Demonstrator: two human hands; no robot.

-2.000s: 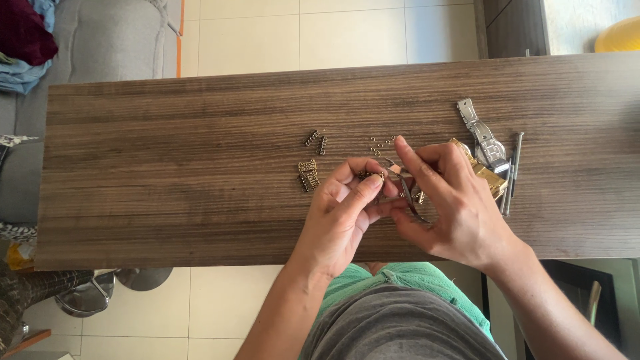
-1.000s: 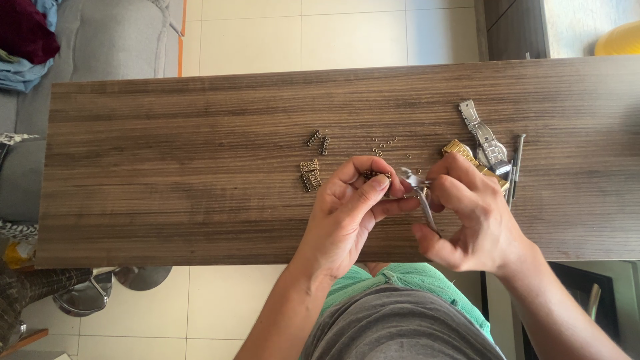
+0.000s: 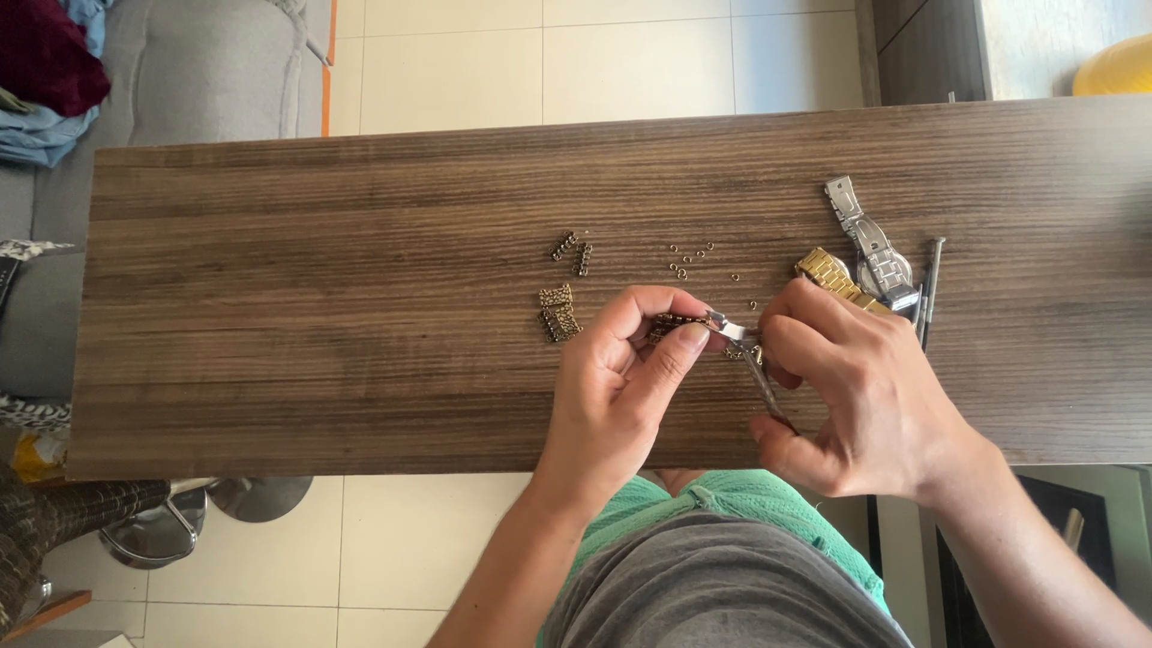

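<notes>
My left hand (image 3: 625, 387) pinches a small dark and gold chain-link piece (image 3: 670, 326) between thumb and fingers. My right hand (image 3: 841, 387) grips small metal pliers (image 3: 756, 373), whose jaws meet the right end of that piece. Beneath the pliers lie more small gold links (image 3: 733, 354), partly hidden. Tiny loose rings (image 3: 688, 259) are scattered beyond my fingertips. To the left of my left hand sit gold and dark link pieces (image 3: 560, 315), with two short dark link strips (image 3: 583, 259) above them.
Past my right hand lie a gold metal watch (image 3: 832, 273), a silver metal watch (image 3: 868, 236) and a thin metal rod (image 3: 932, 279). All rest on the wood-grain table (image 3: 315, 315). A gray sofa (image 3: 216, 72) stands beyond the table's left end.
Two seconds ago my right index finger was raised over the piece; now my right fingers are curled around the pliers. The pliers' jaws now meet the piece, and my left hand has barely moved.
</notes>
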